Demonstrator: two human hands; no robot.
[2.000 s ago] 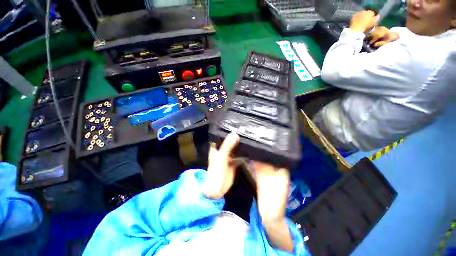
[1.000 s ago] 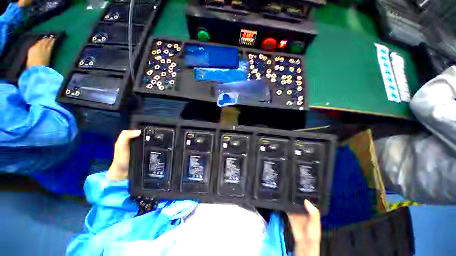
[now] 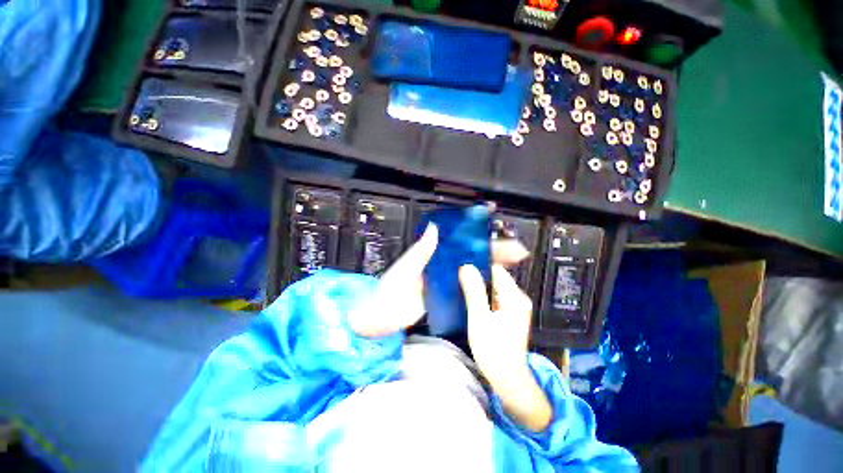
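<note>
My left hand (image 3: 397,291) and my right hand (image 3: 499,314) hold a dark blue glossy back cover (image 3: 450,254) upright between them, above the middle of the phone tray. My left hand is at its left edge, my right hand at its right side. The phone tray (image 3: 610,277) lies in front of my body. Open phone bodies (image 3: 314,242) with white-printed labels sit in its slots. The hands and cover hide much of the middle slots. The fingers are slightly blurred.
Beyond the phone tray is a parts tray (image 3: 453,152) with scattered lens rings (image 3: 319,78) and stacked blue back covers (image 3: 442,55). A tray of covered phones (image 3: 189,115) is at upper left. A box (image 3: 739,323) with blue film is at right. A person's blue sleeve (image 3: 83,194) is at left.
The phone tray was lifted and turned, and now rests below the parts tray. My hands have left its ends and hold a blue cover. The cover at the parts tray's front is gone from there.
</note>
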